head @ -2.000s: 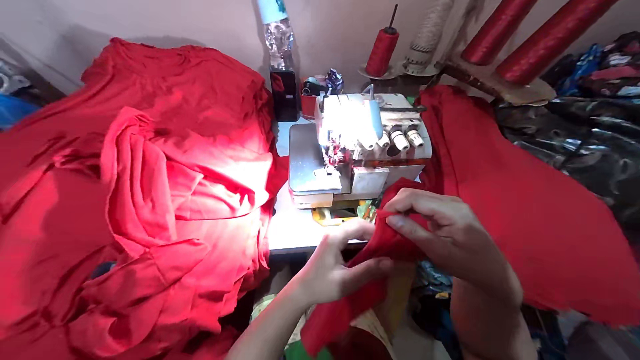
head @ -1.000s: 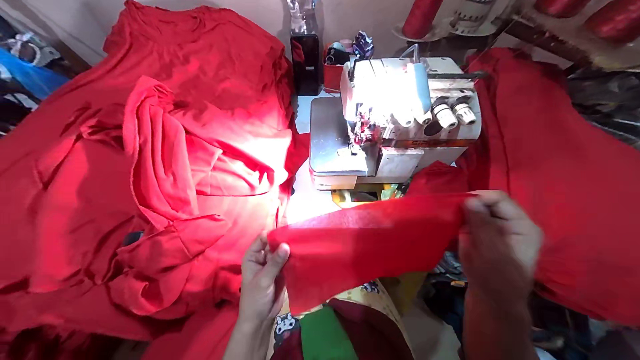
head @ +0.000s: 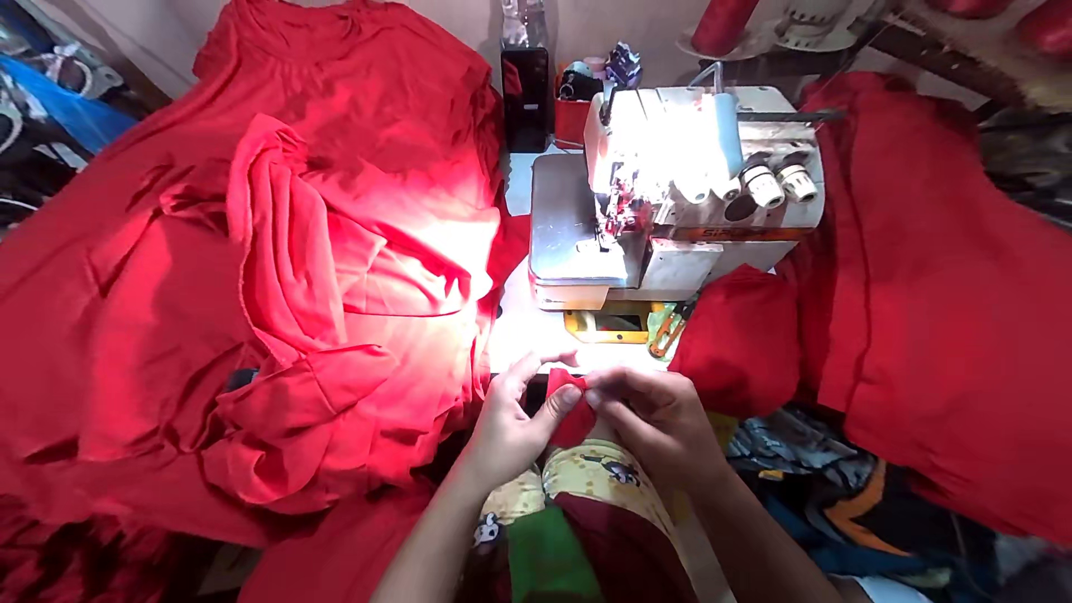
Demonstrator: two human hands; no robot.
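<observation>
Between my two hands, just below the table's front edge, a small red fabric piece [head: 569, 416] is bunched up. My left hand [head: 521, 419] pinches it with the thumb, the index finger stretched out above. My right hand [head: 657, 419] grips its upper right edge between thumb and fingers. Behind my hands stands a white serger sewing machine [head: 737, 159] with its lamp lit. A large heap of red fabric [head: 377, 251] covers the left of the table, and more red fabric [head: 930, 293] lies to the right of the machine.
A dark phone [head: 526, 100] stands upright beside a red container [head: 572, 122] holding small items. Orange-handled snips [head: 667, 333] and a yellow-orange item [head: 615, 325] lie in front of the machine. Red thread cones [head: 724, 25] stand at the back. Assorted cloth [head: 871, 502] is piled at lower right.
One second ago the red piece was stretched wide between my hands; now my hands are close together and it is bunched between them.
</observation>
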